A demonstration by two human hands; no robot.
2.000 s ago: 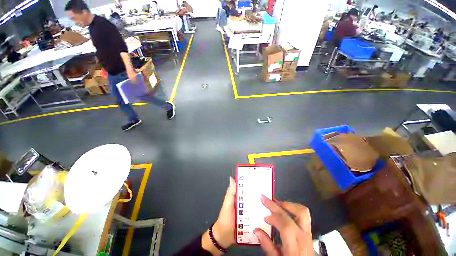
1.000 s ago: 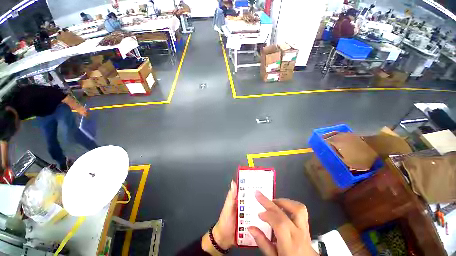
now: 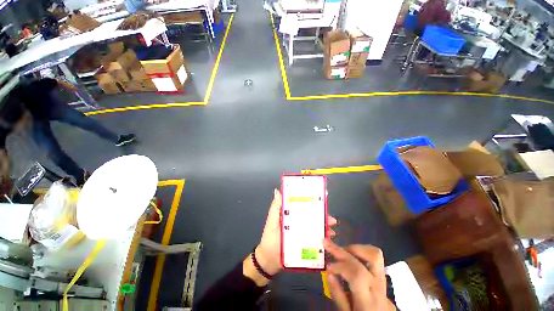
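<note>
A smartphone [image 3: 304,222] in a red case is upright in front of me, its white screen lit with a chat-like page and a green patch near the bottom. My left hand [image 3: 271,234] holds the phone from its left side and behind, with fingertips showing at the right edge. A dark beaded bracelet is on that wrist. My right hand [image 3: 359,273] is at the phone's lower right, holding nothing, fingers apart and bent, a fingertip at or near the screen's lower edge.
A blue crate [image 3: 398,173] with brown pieces [image 3: 430,170] stands at right beside a reddish-brown desk [image 3: 465,234]. Orange-handled pliers [image 3: 533,254] lie far right. A white round disc [image 3: 116,197] stands at left. A person [image 3: 48,112] is at the left edge. Cardboard boxes [image 3: 345,56] stand beyond the yellow lines.
The screen has gone from a list to a chat-like page. The phone sits higher, and my right hand has moved down off the middle of the screen. The person walked left and bent over.
</note>
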